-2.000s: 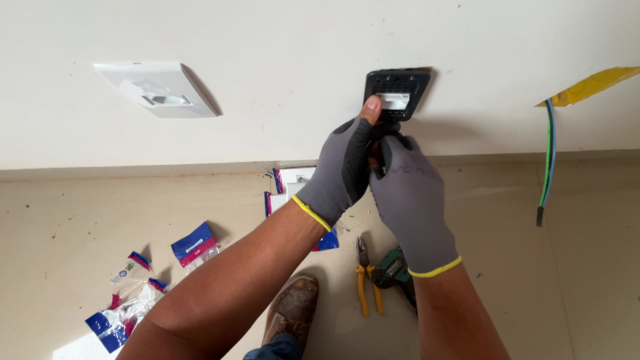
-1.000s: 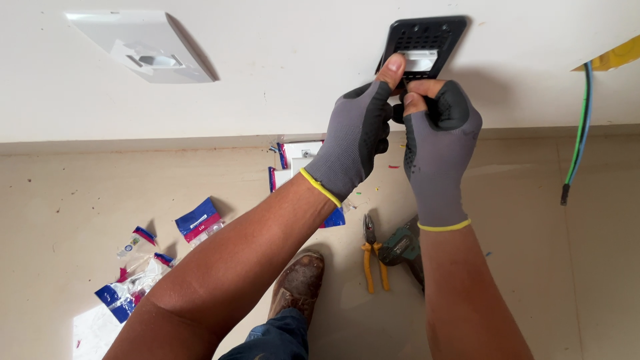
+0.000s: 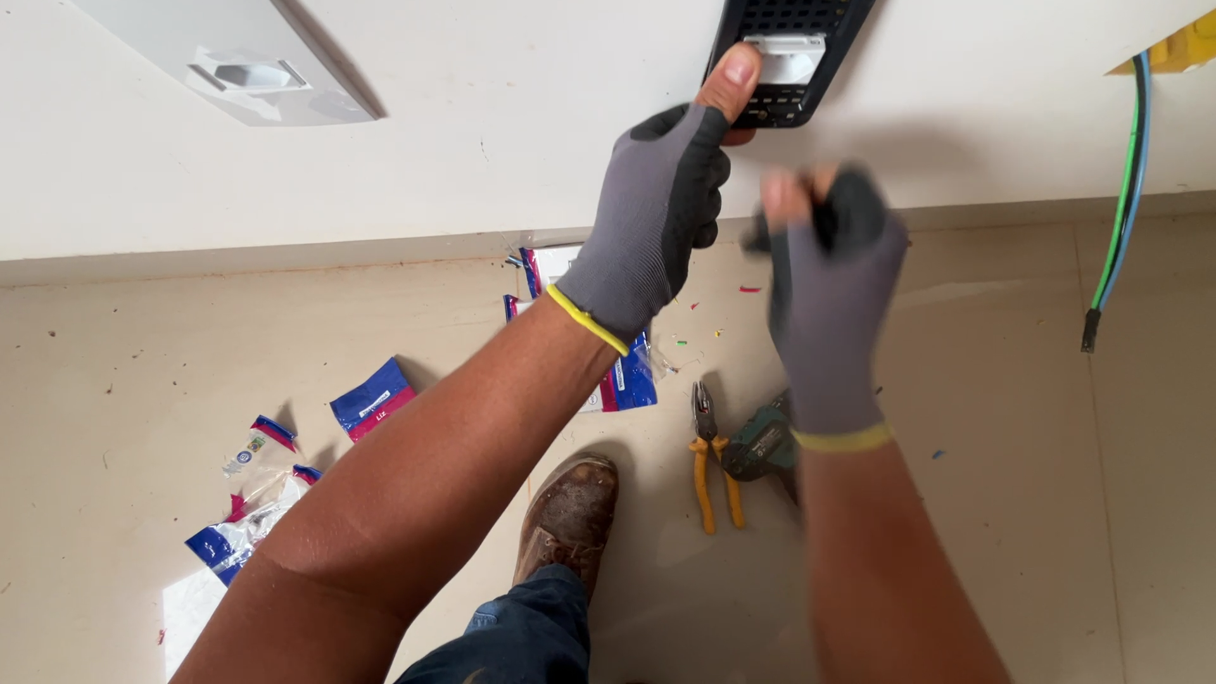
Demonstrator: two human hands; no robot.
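Observation:
Wearing a grey fingerless-tipped work glove, my left hand grips the lower left edge of a black outlet mounting frame at the wall. Its thumb lies on the frame's front, beside a white socket module set in the middle. Lower and to the right, apart from the frame, my right hand is blurred, with its fingers curled; whether it holds anything small cannot be told. A white outlet plate with one socket opening sits on the wall at the upper left.
Green, blue and black wires hang from a yellow wall box at the right. Yellow-handled pliers and a green power tool lie on the floor near my brown shoe. Torn plastic packets and scraps lie about.
My right hand has come away from the frame, down and to the right. My left hand stays on the frame. The view has moved somewhat.

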